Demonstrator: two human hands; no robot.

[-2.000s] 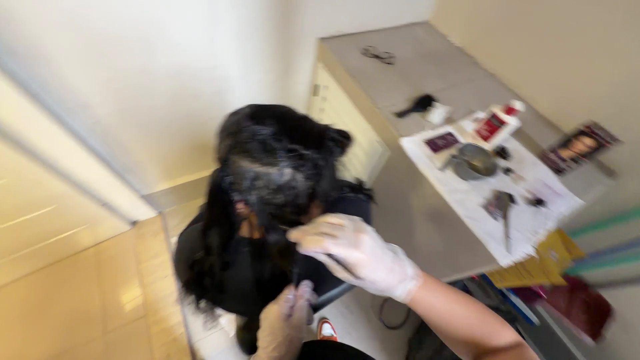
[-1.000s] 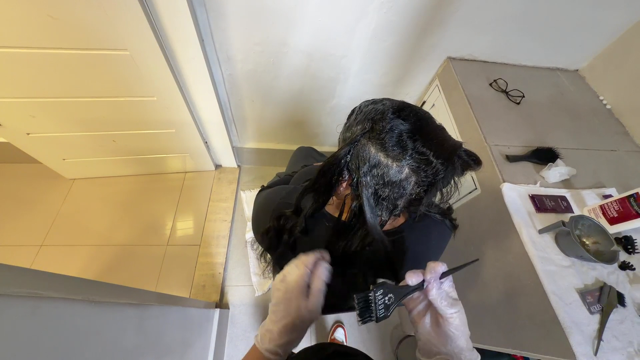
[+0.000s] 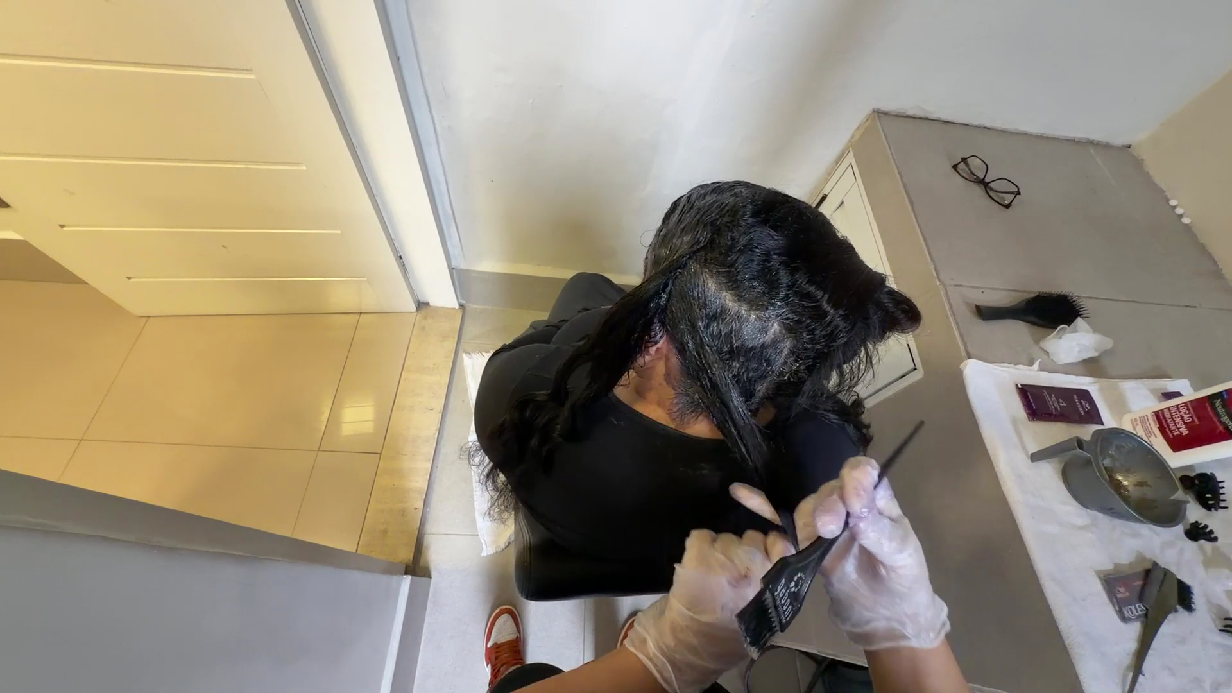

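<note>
A person with dark, wet-looking hair [image 3: 760, 289] sits with their back to me, wearing a black top. My right hand [image 3: 871, 558], in a clear glove, grips a black tint brush [image 3: 804, 577] by its handle, bristles pointing down and left. My left hand [image 3: 707, 597], also gloved, is closed close beside the brush at the lower end of a hanging lock of hair [image 3: 727, 404]; its fingers appear to hold the strand, partly hidden by the brush. Grey-white product shows on the scalp between the sections.
On the counter at right lie eyeglasses [image 3: 987, 181], a black hairbrush [image 3: 1035, 310] and crumpled tissue [image 3: 1075, 342]. A white towel [image 3: 1020, 452] bears a grey mixing bowl [image 3: 1121, 481], a bottle [image 3: 1189, 423], a sachet [image 3: 1059, 404], claw clips [image 3: 1203, 491] and another tint brush [image 3: 1155, 616]. A door [image 3: 192, 164] stands at left.
My left hand has moved right and come together with my right hand near the hanging lock. The tint brush stays in my right hand. The view shifted strongly earlier.
</note>
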